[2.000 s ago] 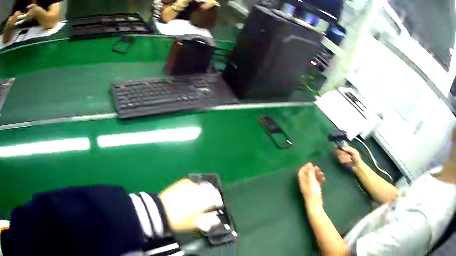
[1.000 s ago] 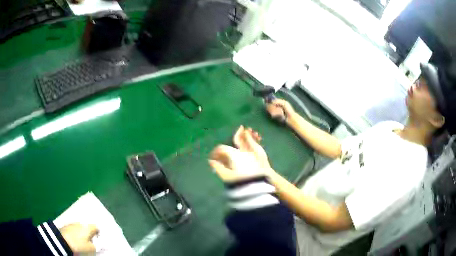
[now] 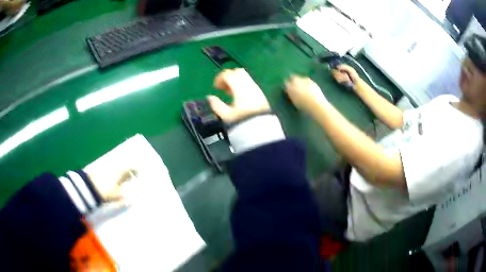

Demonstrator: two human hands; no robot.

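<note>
Two or more black phone middle frames (image 3: 214,139) lie side by side or stacked on the green bench, partly hidden by my right forearm. My right hand (image 3: 240,95) is above their upper end, thumb and fingers apart, with nothing seen in it. Another phone frame (image 3: 217,54) lies beyond my right hand, its lower part covered by the fingers. My left hand (image 3: 120,187) is blurred over the white work sheet (image 3: 154,212); I cannot tell if it holds something. An orange tray edge (image 3: 91,251) shows beside my left sleeve.
A person in a white shirt (image 3: 437,143) sits at the right, one hand holding a black handheld scanner (image 3: 337,66), the other arm reaching over the bench. A keyboard (image 3: 144,38) and the computer tower (image 3: 240,10) stand at the far side. White papers (image 3: 333,29) lie near the scanner.
My right hand has moved from beside the person's hand to over the phone frames. The person's free hand has moved further over the bench. The view has shifted, showing more white sheet.
</note>
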